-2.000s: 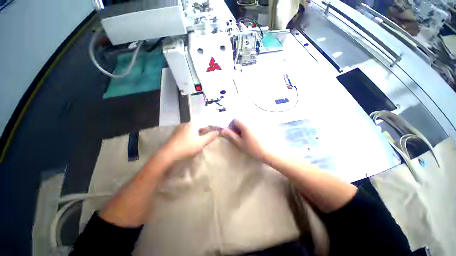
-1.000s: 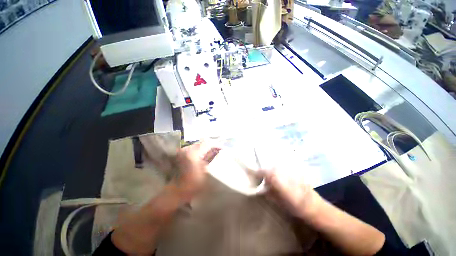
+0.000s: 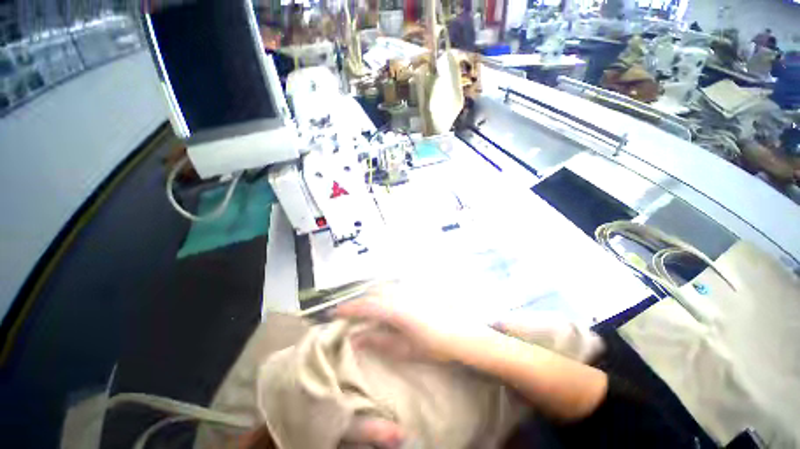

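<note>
A beige cloth bag [image 3: 307,377] lies bunched and folded at the front edge of the white machine table. My right hand [image 3: 395,329] reaches across from the right and lies on the top of the cloth; its fingers are blurred. My left hand [image 3: 373,431] is low at the frame's bottom edge, mostly covered by cloth, with only some fingers showing. Pale handle loops [image 3: 167,403] lie at the lower left. The sewing machine head [image 3: 338,202] with its red logo stands beyond the cloth, not touching it.
A screen box [image 3: 215,74] stands behind left of the head, above a teal cloth [image 3: 226,219]. Another beige bag [image 3: 728,342] with pale handle loops [image 3: 671,259] lies at the right. Workstations and piled cloth [image 3: 737,101] are in the background.
The cloth went from spread flat to bunched up. My right hand moved left over it, and my left hand dropped to the bottom edge. The view tilted up, showing more background.
</note>
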